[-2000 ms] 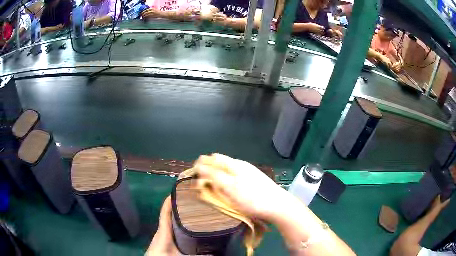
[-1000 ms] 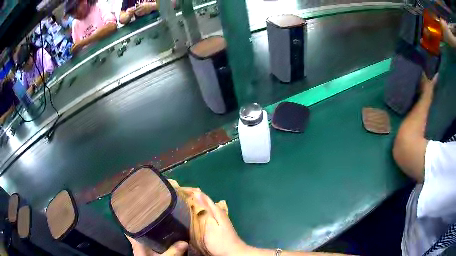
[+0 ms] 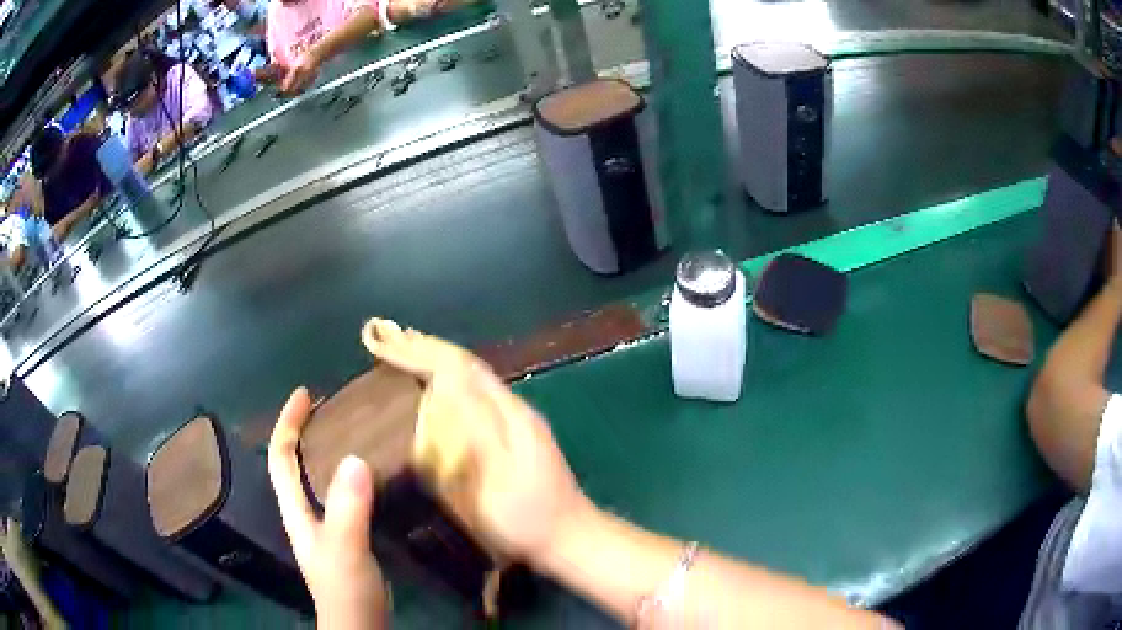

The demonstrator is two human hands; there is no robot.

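A speaker (image 3: 367, 431) with a wood-grain top stands in front of me, tilted in view, its lower part cut off by the frame. My left hand (image 3: 326, 529) is around its near left side, thumb on the top's edge. My right hand (image 3: 498, 462) lies along its right side and far edge, slightly blurred. A tan-yellow wiping cloth (image 3: 492, 588) shows in part under my right hand, pressed between palm and speaker. A white bottle with a silver top (image 3: 709, 338) stands to the right.
More speakers (image 3: 188, 478) stand at the left. Two speakers (image 3: 600, 185) stand on the dark belt by a green post (image 3: 689, 135). A black pad (image 3: 800, 293) and a flat brown piece (image 3: 1002, 329) lie on the green bench. A neighbour's arm (image 3: 1073, 382) is at right; people sit across the line.
The view has swung right since the first frame, then slightly back left. My right hand has gone from the speaker's top to its side, then up along its far edge. My left fingers have come up.
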